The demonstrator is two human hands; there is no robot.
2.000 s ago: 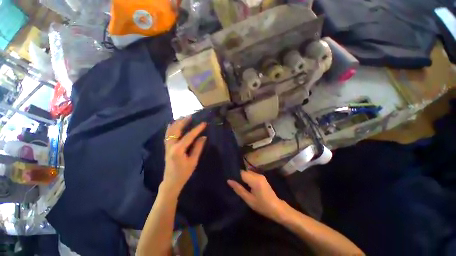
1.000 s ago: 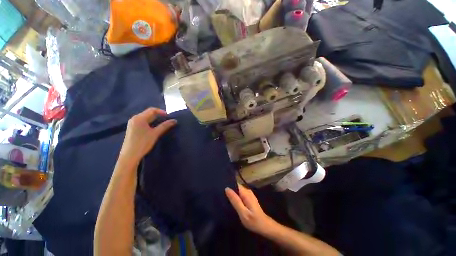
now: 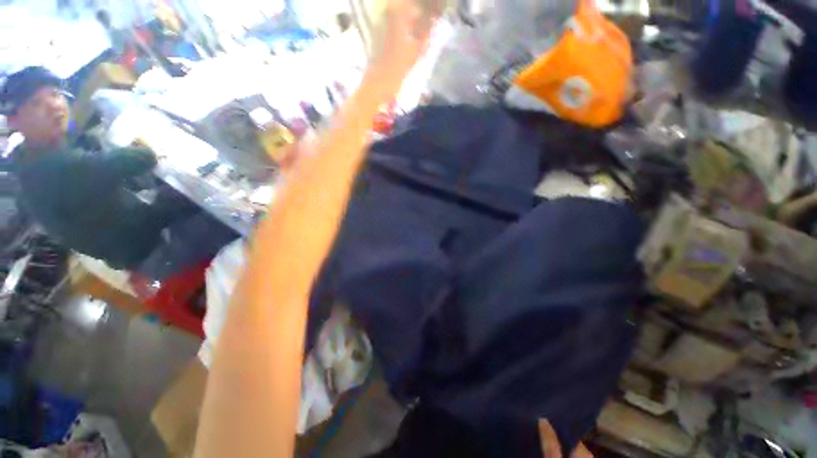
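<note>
The navy garment panel (image 3: 537, 304) lies draped left of the overlock machine (image 3: 699, 255), whose cream cover with a purple-yellow sticker shows. My left arm reaches far up and forward; my left hand (image 3: 403, 27) is blurred near the top edge, over the bright background, and I cannot tell what it holds. My right hand (image 3: 560, 442) is cut off by the bottom edge; only fingertips show against the navy cloth. The needle area is not clearly visible.
A person in a dark cap and dark green top (image 3: 81, 197) is at the left. An orange bag-like item (image 3: 582, 72) lies behind the cloth. A crumpled white cloth (image 3: 336, 362) hangs at lower left. Cluttered items stand beyond my arm.
The view has swung left, so the machine now sits at the right. My left hand has left the cloth and reached up and forward. My right hand is now mostly out of view.
</note>
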